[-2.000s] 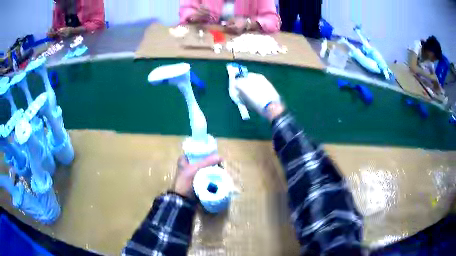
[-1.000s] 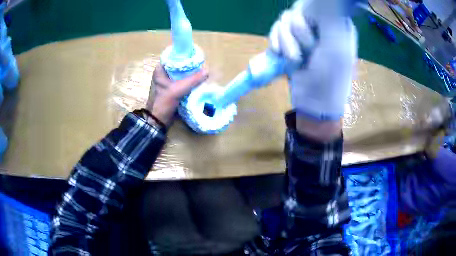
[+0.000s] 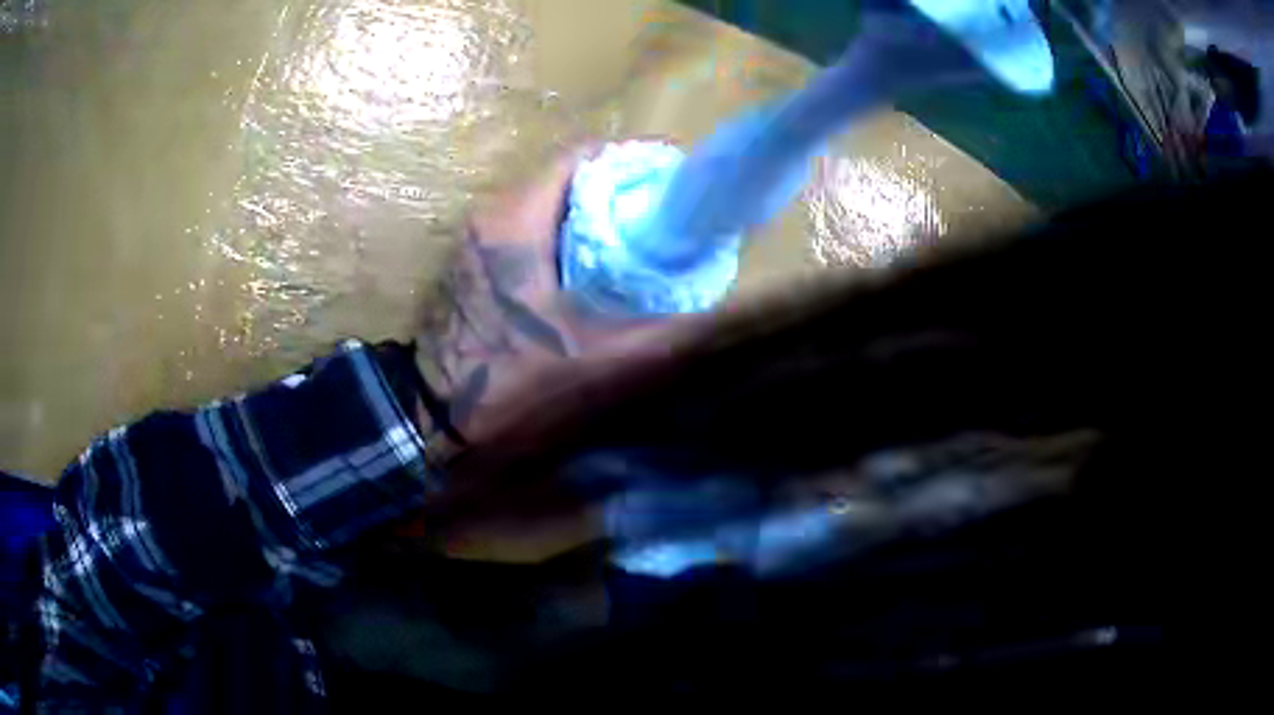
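Note:
My left hand point(image 3: 510, 314), bare, is closed around a pale-blue ruffled cuff point(image 3: 601, 245) near the middle. A pale-blue leg piece point(image 3: 762, 147) stands in the cuff and slants up to the right. Its flared foot point(image 3: 1013, 42) is at the top right. A large, dark, blurred shape close to the camera covers the lower right and hides part of my left hand. My right hand cannot be made out. A blurred pale-blue patch point(image 3: 671, 545) shows below; I cannot tell what it is.
The shiny film-covered cardboard point(image 3: 126, 210) fills the upper left. The green belt point(image 3: 964, 133) runs behind it at the upper right. Blurred shapes, perhaps a person, are at the far top right.
The view has turned and come closer to my left hand. The dark shape has come across the lower right. My gloved right hand and its leg piece are no longer distinguishable.

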